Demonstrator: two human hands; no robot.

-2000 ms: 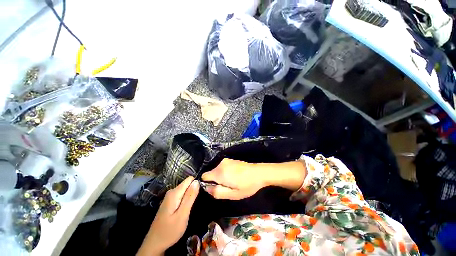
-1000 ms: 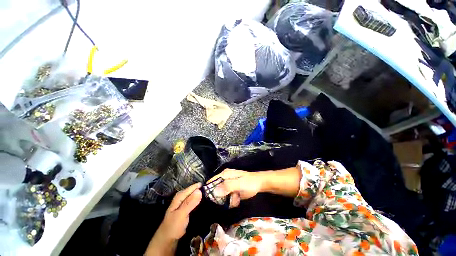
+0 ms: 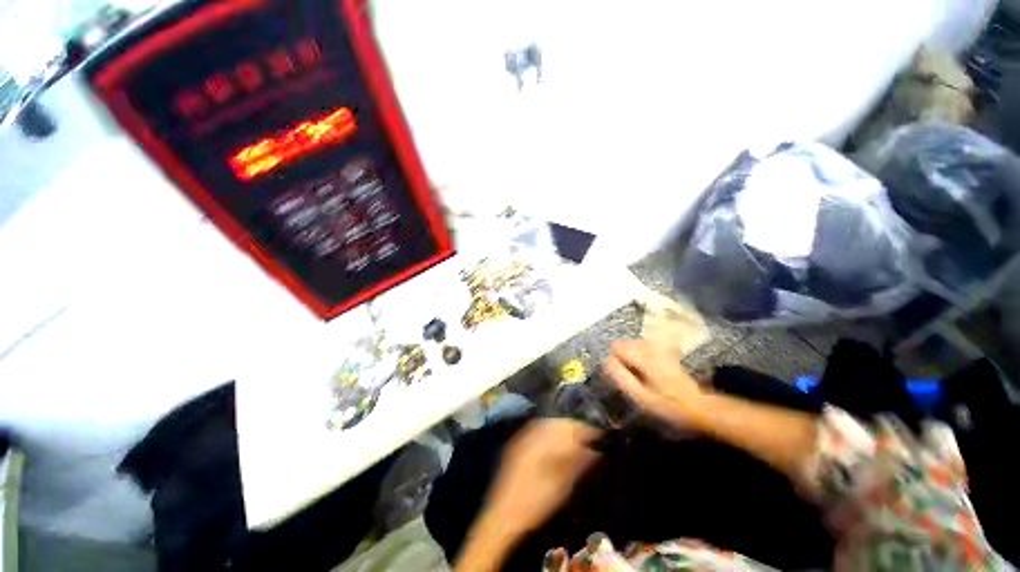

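Note:
The black garment [image 3: 693, 492] lies over the lap, with darker folds between the hands. My left hand [image 3: 542, 464] is blurred; its fingertips meet the cloth and seem to pinch it. My right hand [image 3: 654, 380] is just above and to the right, with bent fingers at the upper edge of the cloth. Its fingertips are too blurred to tell whether they hold anything. A small yellow round thing [image 3: 573, 371] shows beyond the hands.
A white table [image 3: 268, 469] on the left bears heaps of brass snap parts [image 3: 487, 296] and a flat black rectangle [image 3: 573, 242]. A red-bordered control panel [image 3: 336, 212] stands above. Stuffed plastic bags [image 3: 800, 240] and a beige scrap [image 3: 671, 324] are on the speckled floor.
The view has swung left, bringing in the control panel. The hands have moved apart, my right hand now higher than my left. The plaid lining is no longer clearly visible.

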